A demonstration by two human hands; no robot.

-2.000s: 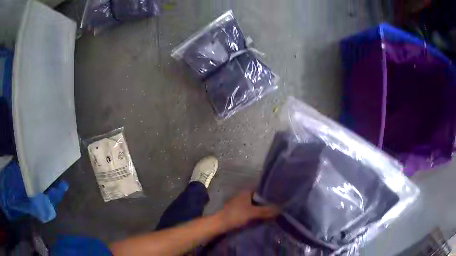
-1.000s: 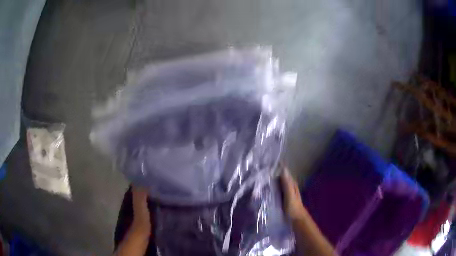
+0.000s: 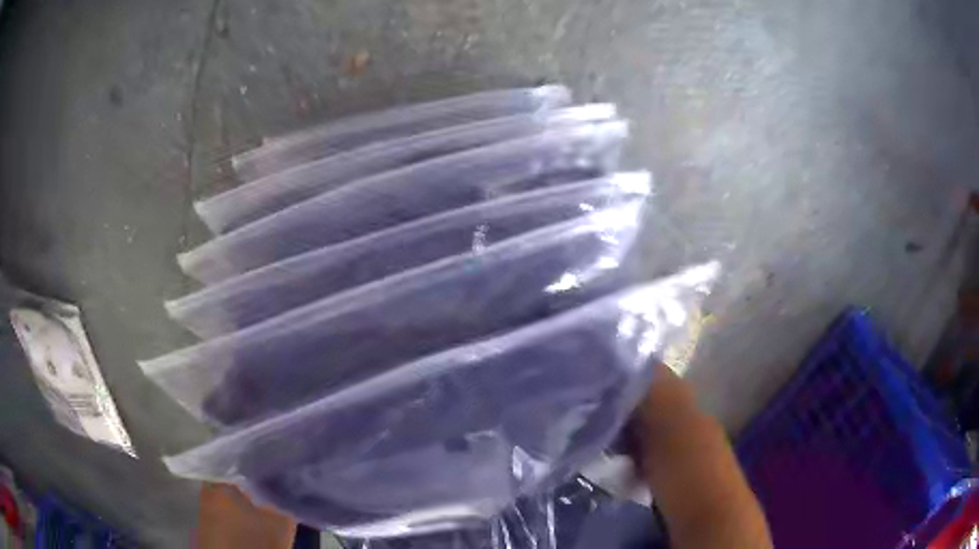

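Observation:
A stack of several bagged garments (image 3: 429, 397), dark purple-grey cloth in clear film, fills the middle of the view. Its far edges are fanned out in steps, with pale bands along the bag edges. My left hand (image 3: 245, 519) is at the near left side of the stack, cut off by the bottom edge, fingers hidden. My right hand (image 3: 687, 461) is shut on the near right side of the stack, fingers partly hidden. The near end of the stack runs out of the picture; a tie around it cannot be made out.
A blue lattice crate (image 3: 859, 429) with purple inside stands at the lower right. A bagged pale piece (image 3: 71, 375) lies on the grey floor (image 3: 751, 129) at the left. Part of another blue item (image 3: 81, 525) shows at the lower left.
The stack's bags have spread into separate steps. The view has shifted, and the crate and pale piece sit at different places in it. Both hands remain at the stack's sides.

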